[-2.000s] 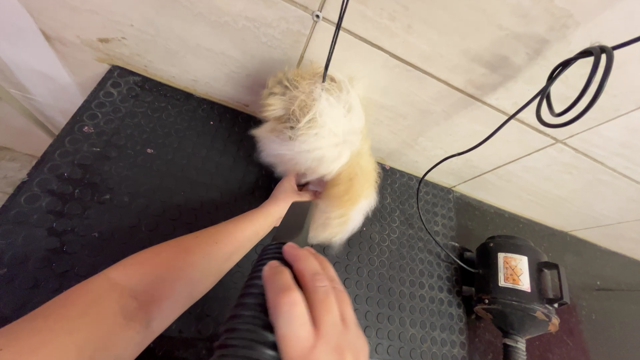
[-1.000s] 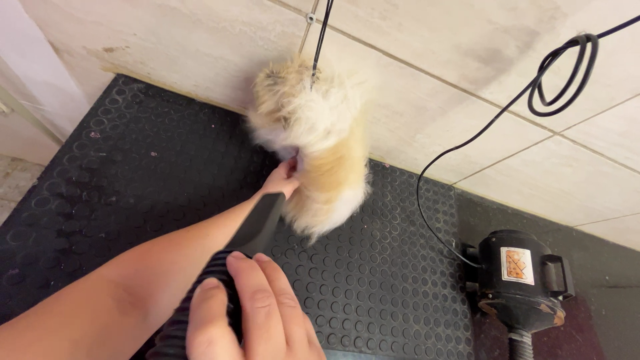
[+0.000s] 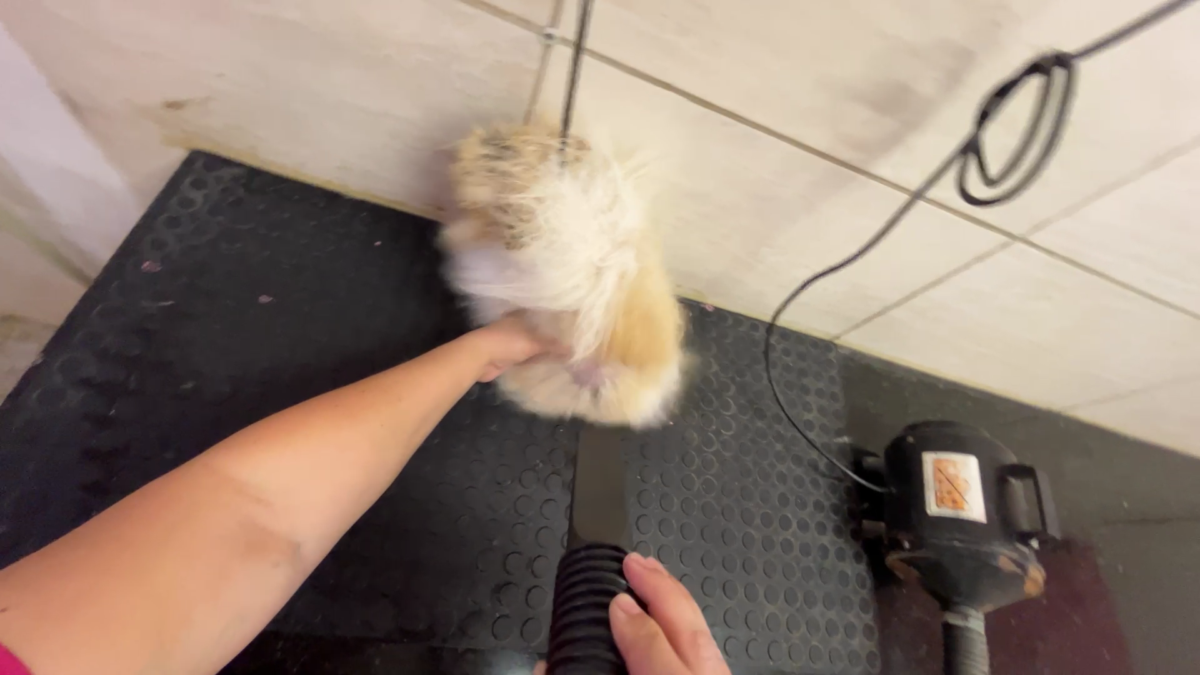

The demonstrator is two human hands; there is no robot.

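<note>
A small long-haired dog [image 3: 581, 272], white and tan, stands on a black rubber mat [image 3: 319, 300] against the tiled wall, its fur blown about and blurred. A thin black cord [image 3: 575, 75] runs down to its head end. My left hand [image 3: 520, 345] reaches in from the left and holds the dog low on its body, the fingertips hidden in the fur. In my right hand [image 3: 661, 614], at the bottom edge, is the black ribbed hose [image 3: 586, 600] of a blow dryer. Its flat nozzle [image 3: 600, 487] points up at the dog's fur, close below it.
On the right a black dryer unit [image 3: 961, 511] with a side handle and a sticker stands on a dark surface, a ribbed hose leaving its lower end. Its black cable [image 3: 771, 347] runs up along the tiled wall [image 3: 750, 206] to a loose loop [image 3: 1017, 131].
The nozzle in my right hand has swung from pointing up to the right to pointing nearly straight up, and has moved right. The dog's fur lies differently; my left hand stays on the dog.
</note>
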